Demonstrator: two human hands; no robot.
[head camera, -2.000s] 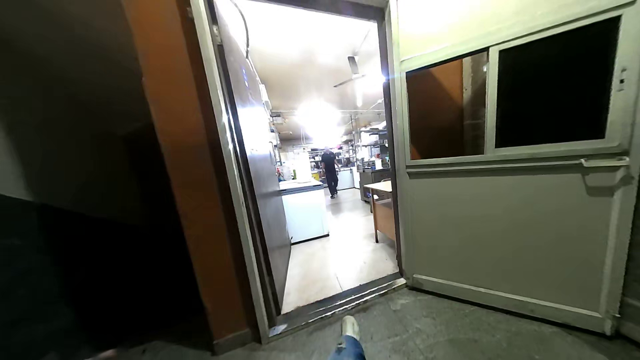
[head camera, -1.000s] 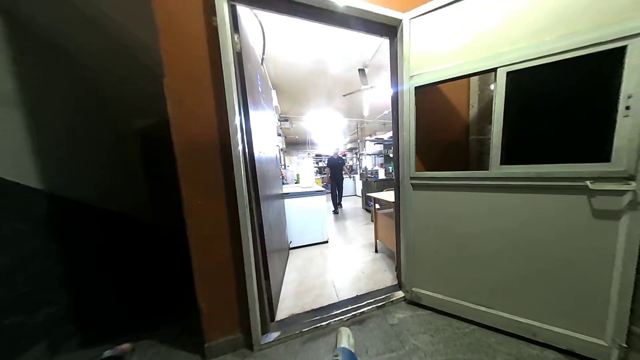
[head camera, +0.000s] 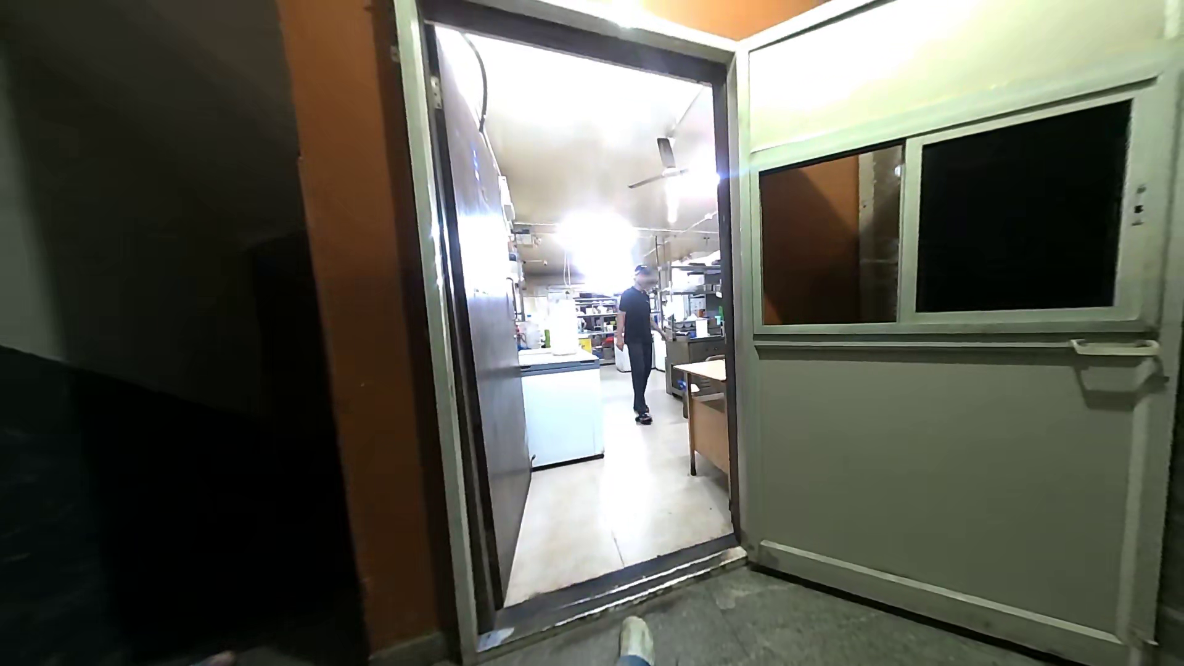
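Observation:
Only a small blurred sliver of what looks like my left hand (head camera: 218, 659) shows at the bottom left edge, too little to tell its fingers or whether it holds anything. My right hand is out of the picture. Below the metal threshold (head camera: 615, 590) of a doorway, my light shoe (head camera: 635, 638) rests on the dark stone floor (head camera: 795, 620), with a bit of blue trouser leg behind it. A pale panelled door (head camera: 943, 462) with a sliding window and a handle (head camera: 1115, 348) stands swung outward on the right. A dark inner door (head camera: 490, 361) stands inward on the left.
Through the doorway, a person (head camera: 636, 338) in dark clothes stands on the light tiled floor (head camera: 592, 518). A white chest freezer (head camera: 562, 416) is at the left, a wooden table (head camera: 710, 425) at the right, with shelves (head camera: 698, 282) behind. An orange wall (head camera: 356, 324) borders the frame.
The person inside has moved a little nearer to the doorway. My view has shifted slightly, and my shoe is still before the threshold. Both doors remain open.

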